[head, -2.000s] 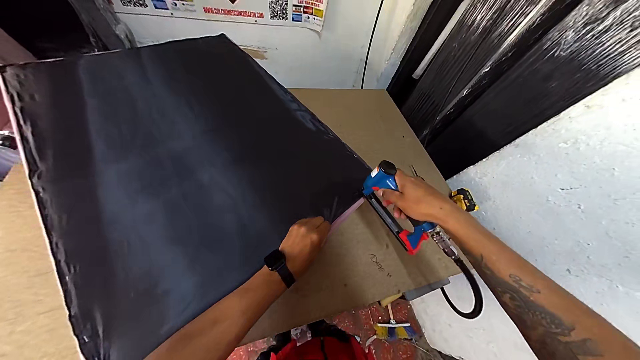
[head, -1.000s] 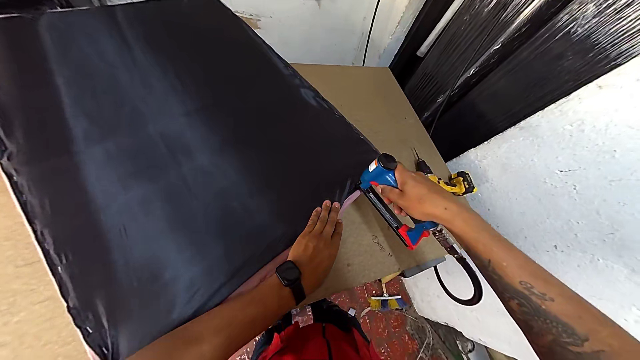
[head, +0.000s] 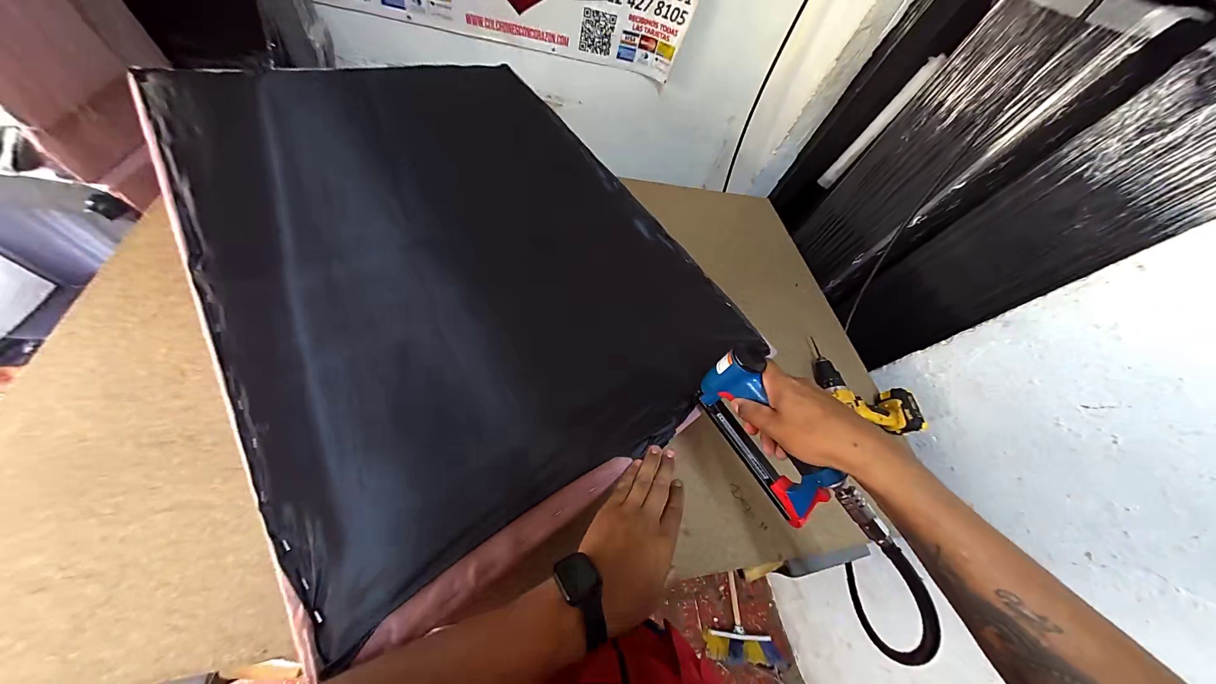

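Note:
A large panel covered in black fabric point(head: 456, 275) lies on the board tabletop, with pink fabric point(head: 513, 546) showing along its near side edge and its left edge. My right hand point(head: 807, 418) grips a blue and red pneumatic staple gun point(head: 755, 442), whose nose meets the panel's edge near the right corner. An air hose runs from the tool's handle end. My left hand point(head: 641, 518), with a black watch on the wrist, rests fingertips on the near edge, just left of the staple gun. A few staples show at the lower left edge.
A yellow cordless drill point(head: 869, 404) lies at the right edge of the board tabletop point(head: 750, 247). Black items wrapped in plastic film point(head: 1007, 161) lean against the white wall. A broom point(head: 741, 646) stands below on the red floor. A printed banner hangs behind.
My left hand has moved along the near edge, its fingers now pointing up at the edge. The staple gun stays in my right hand near the same corner. The view has shifted somewhat.

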